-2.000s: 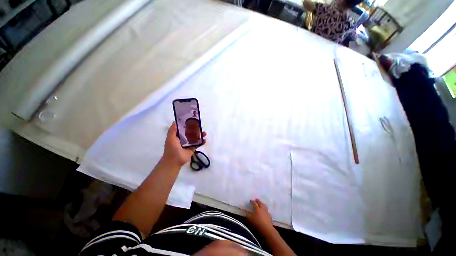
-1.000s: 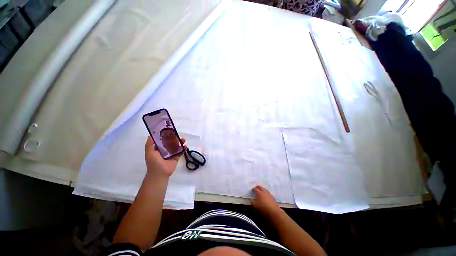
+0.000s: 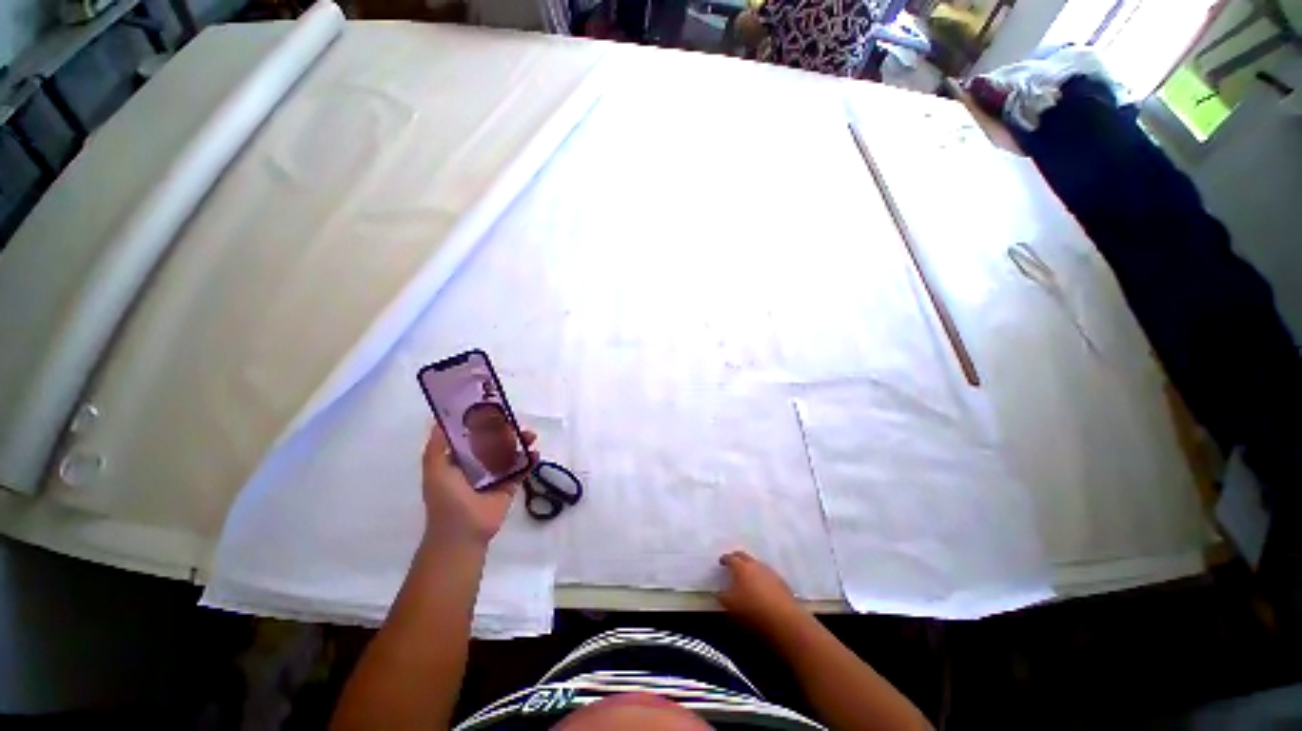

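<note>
My left hand holds a smartphone upright above the table, its lit screen showing a face. Black-handled shears lie just right of the phone, their blades hidden behind the phone and hand. A large white sheet covers the middle of the table. A smaller white piece lies on it at the near right. My right hand rests at the table's near edge on the white sheet; it holds nothing that I can see, and its finger spread is unclear.
A long brown ruler lies at the right. Pale scissors lie farther right. A white roll lies along the left on cream underlay. Dark navy cloth is piled along the right side. A person in patterned clothing is behind the table.
The view has shifted, showing more of the table's far end. The phone stays in my left hand beside the shears, slightly lower in view. My right hand remains at the near edge.
</note>
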